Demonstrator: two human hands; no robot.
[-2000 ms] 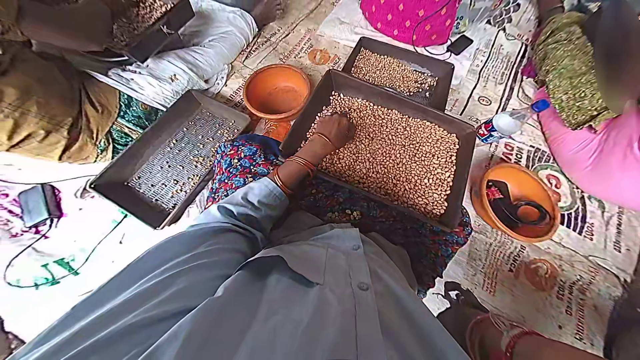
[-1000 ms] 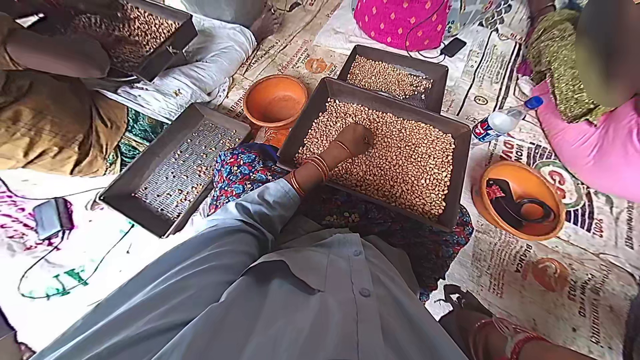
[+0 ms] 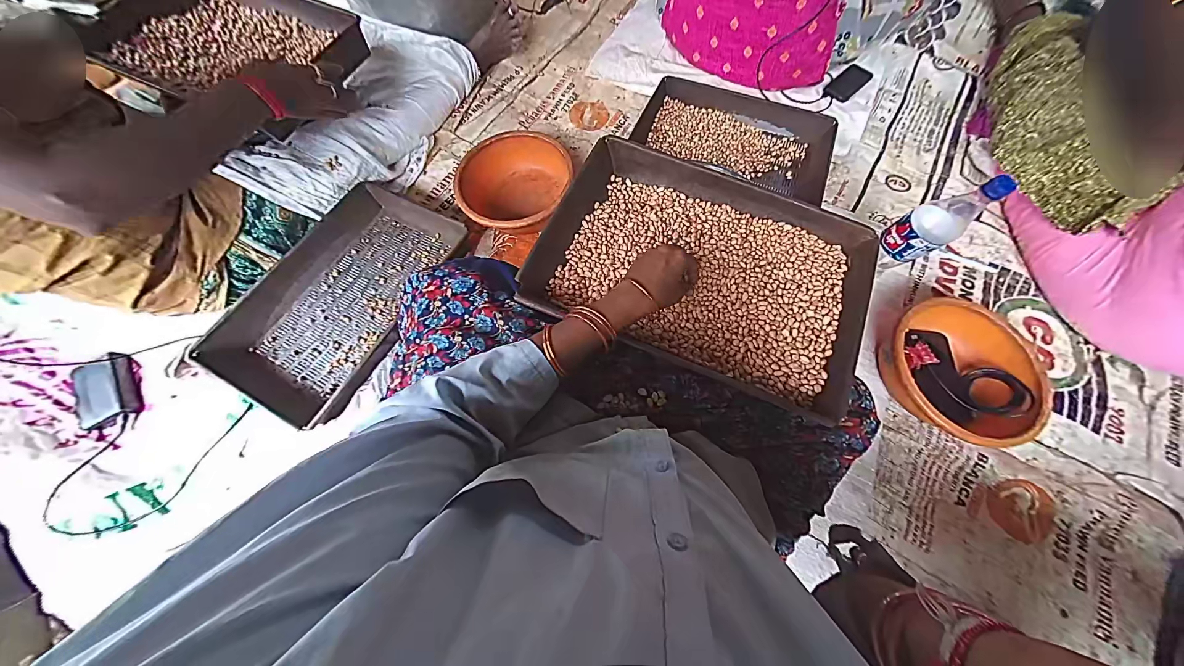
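My left hand (image 3: 664, 273), with thin bangles at the wrist, rests palm down on tan, peanut-like kernels (image 3: 749, 287) near the middle of a dark metal tray (image 3: 860, 324). Its fingers are bent and their tips hidden, so whether they grip any kernels cannot be told. The tray lies tilted on a floral cloth over my lap. At the lower right, my right hand (image 3: 856, 560) hangs beside the cloth, red and white threads around its wrist; it is dark, and its fingers are unclear. Behind the tray, a second tray (image 3: 821, 153) holds more kernels.
A perforated tray (image 3: 277, 388) with scattered bits lies left. One orange bowl (image 3: 513, 176) stands behind it; another (image 3: 1036, 407), holding a black looped object, is at right near a plastic bottle (image 3: 939, 222). People sit at left and right. A cabled device (image 3: 106, 393) lies far left.
My left hand has moved from the tray's upper left part toward its middle. At left, the other person's hand has come into view beside their tray.
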